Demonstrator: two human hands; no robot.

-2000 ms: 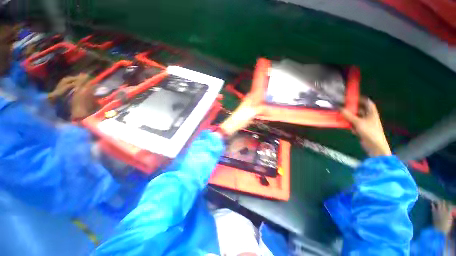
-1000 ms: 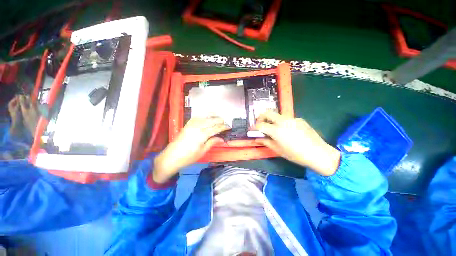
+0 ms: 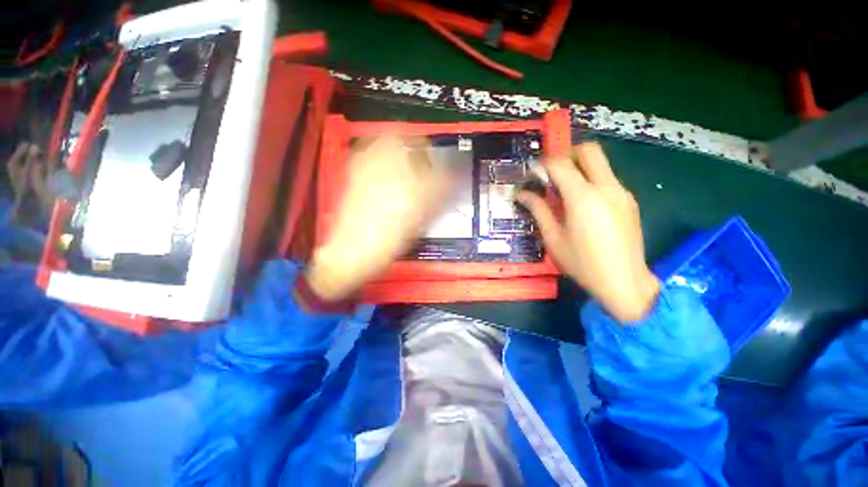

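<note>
An open-backed tablet (image 3: pixel 455 229) lies in a red-orange foam frame (image 3: pixel 457 270) in front of me, with another red frame edge below it. Its left part is silver; the main board (image 3: pixel 504 204) is at its right. My left hand (image 3: pixel 379 204) is blurred over the tablet's left part and hides it; whether it holds anything cannot be told. My right hand (image 3: pixel 598 226) is at the frame's right side, thumb and finger bent over the board's upper right edge. Whether a small part is between those fingertips cannot be told.
A white frame (image 3: pixel 211 276) with an open tablet leans on stacked red frames at left. An open blue bin (image 3: pixel 731 281) stands at right. Behind are a green conveyor with a worn white edge (image 3: pixel 647 127), red frames (image 3: pixel 544 43) and a grey post (image 3: pixel 823 128). Blue-sleeved people sit on both sides.
My left hand has moved up over the tablet's left part. My right hand has moved up and right, from the tablet's lower edge to its right side. The view has shifted slightly.
</note>
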